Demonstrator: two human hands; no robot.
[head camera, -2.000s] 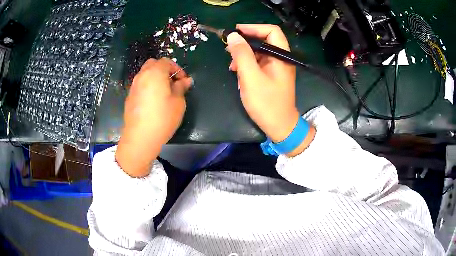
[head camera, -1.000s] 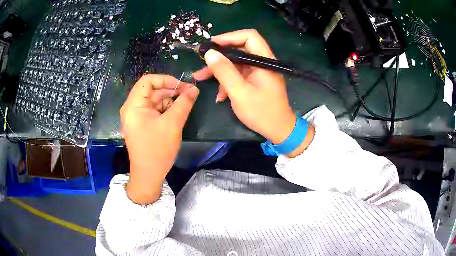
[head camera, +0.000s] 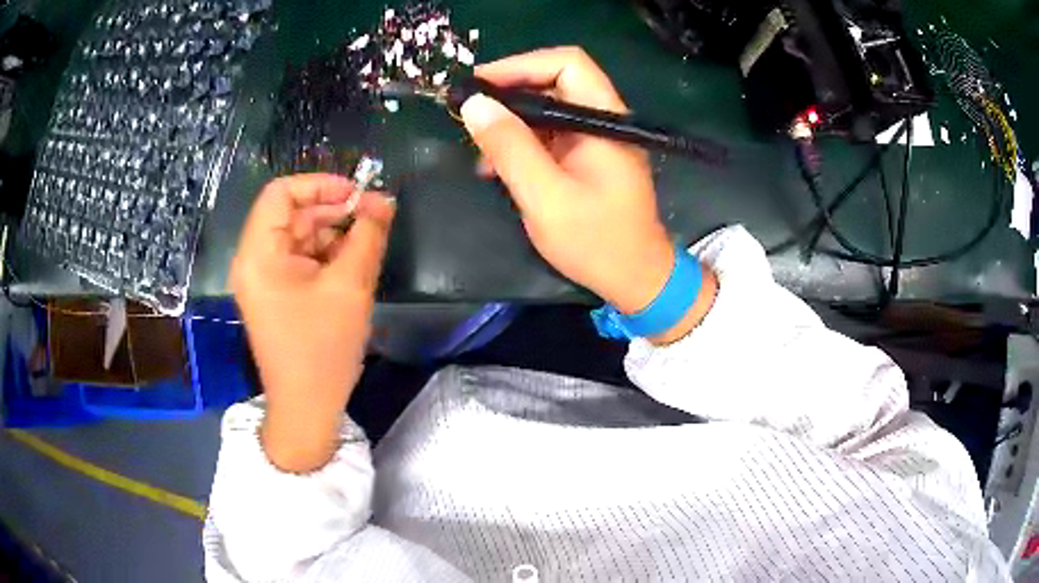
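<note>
My left hand (head camera: 310, 268) pinches a small bluish-silver module (head camera: 367, 172) between thumb and fingers, above the mat. Whether a thin strand is also held is too blurred to tell. My right hand (head camera: 575, 188) holds the black soldering iron (head camera: 570, 118) like a pen, with its metal barrel (head camera: 412, 93) pointing left over the near edge of the white-and-red components (head camera: 416, 48). The iron tip is above the module and apart from it. A pile of small dark components (head camera: 319, 114) lies just beyond my left hand.
A clear blister tray (head camera: 142, 148) with rows of dark modules lies at left. A black soldering station (head camera: 855, 80) with a red light and looping cables stands at right. Thin yellow and dark wires (head camera: 991, 120) lie far right. A blue bin (head camera: 137, 399) is below the bench edge.
My left hand has moved left, away from the right hand, and the module now shows at its fingertips. My right hand has shifted slightly up and left since the last frame, still holding the iron.
</note>
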